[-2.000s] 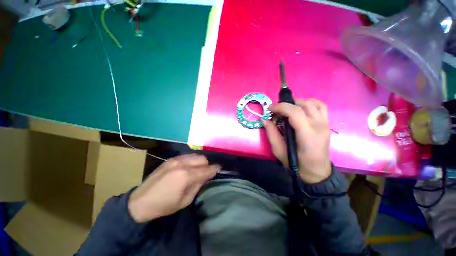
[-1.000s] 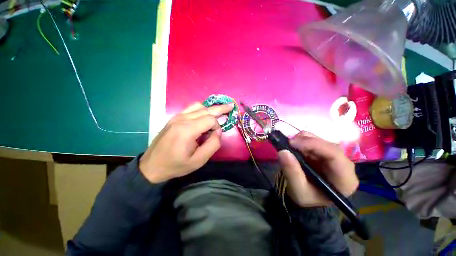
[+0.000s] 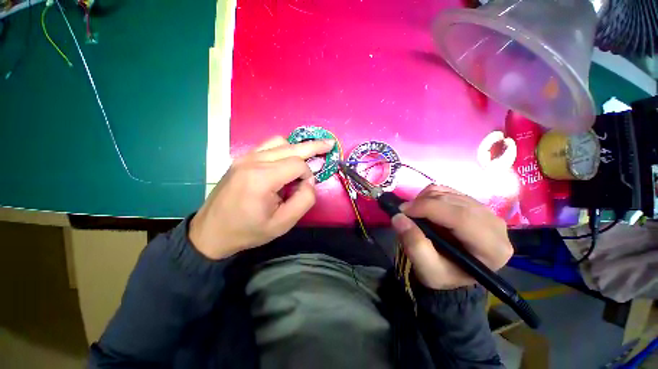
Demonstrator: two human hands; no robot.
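Note:
The green ring circuit board (image 3: 329, 167) lies on the pink-red sheet (image 3: 325, 65). My left hand (image 3: 256, 193) presses on it from the left, with fingertips on its face. The stator ring (image 3: 387, 153), with dark and white segments, lies just to its right. My right hand (image 3: 458, 234) holds the black soldering iron (image 3: 462, 258); its metal tip points up-left, at the right edge of the board, crossing the lower left of the stator ring. Thin yellow, red and dark wires run between the rings and down over the sheet's front edge. Whether the tip touches a wire or the board cannot be told.
A clear fume hood (image 3: 523, 61) hangs at upper right. A yellow-brown round pot (image 3: 566, 154) and a black box unit (image 3: 620, 158) stand at right. Silvery strand (image 3: 101, 108) and wired parts lie on the green mat (image 3: 159, 79). A cardboard box (image 3: 112, 277) is at lower left.
Since two seconds ago, my left hand has come up from the lap onto the board, and the stator ring now shows beside it. In the last second, the iron tip has moved slightly down and left.

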